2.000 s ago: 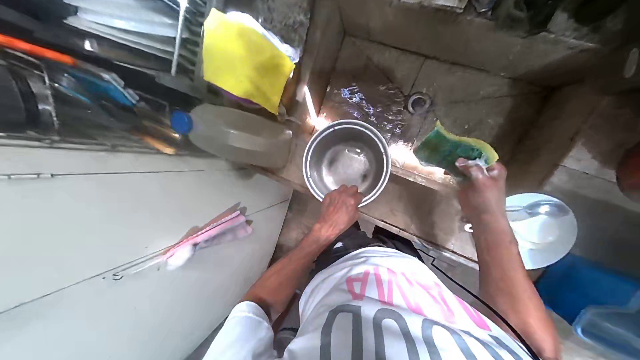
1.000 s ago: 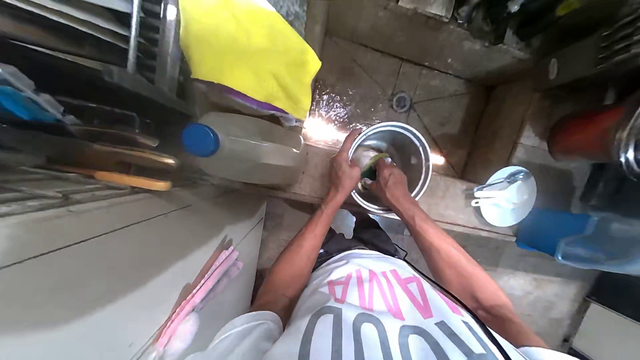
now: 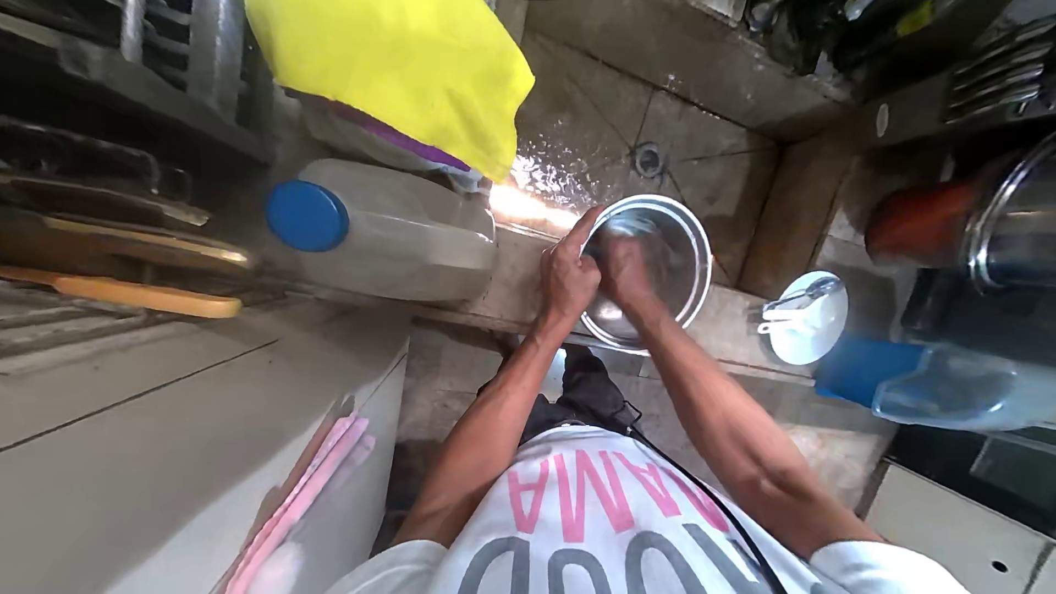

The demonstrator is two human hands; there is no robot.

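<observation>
A round metal pot with a shiny rim is tilted at the near edge of a tiled sink. My left hand grips the pot's left rim, fingers curled over it. Inside the pot is my right hand, blurred by motion, against the inner wall. Whatever it holds is mostly hidden; a pale blurred patch shows just past the fingers. Water glistens on the sink floor to the left of the round drain.
Left of the pot lie a blue-capped plastic jug and a yellow cloth. A white dish with utensils, a blue container and a large metal pot stand at right. Dark racks fill the upper left.
My right hand, which held a green and yellow scrubbing sponge right of the pot, has moved into the pot. My left hand has shifted from the near rim to the left rim.
</observation>
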